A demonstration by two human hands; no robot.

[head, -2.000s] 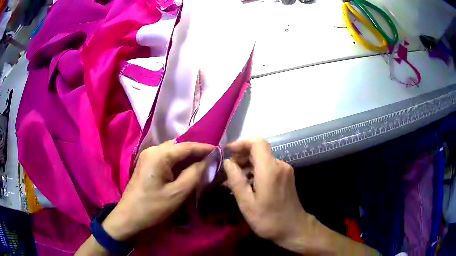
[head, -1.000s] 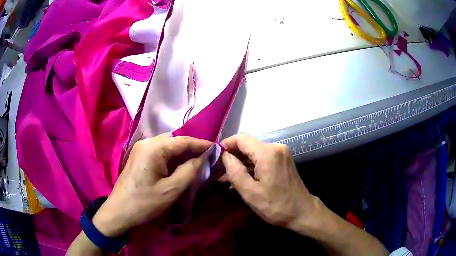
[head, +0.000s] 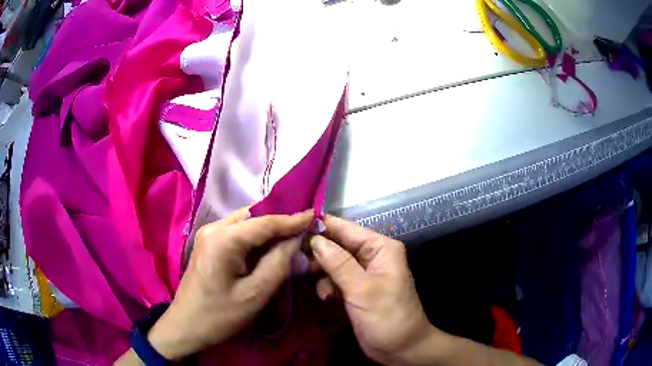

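My left hand (head: 247, 275) and my right hand (head: 372, 282) meet at the table's front edge. Both pinch the edge of a magenta fabric piece (head: 304, 171) between thumb and fingers. The piece tapers to a point up on the table. A small bit of pale cloth (head: 317, 226) shows between the fingertips; the exact hold there is partly hidden by the fingers. The pale lilac-white fabric (head: 239, 143), with a dark edge line and a narrow slit-like pink mark, lies behind my left hand. The magenta garment body (head: 78, 164) is heaped at the left and hangs down below my hands.
Scissors with yellow and green handles (head: 511, 32) lie at the upper right, beside pink scraps and a curled strip (head: 588, 99). A ruled band (head: 515, 175) runs along the curved table edge. Dark blue cloth (head: 550, 279) hangs below at the right.
The pale cloth between my fingertips shows less than before and the magenta edges lie closer together. My right hand has moved slightly left and down. Both hands keep their pinch.
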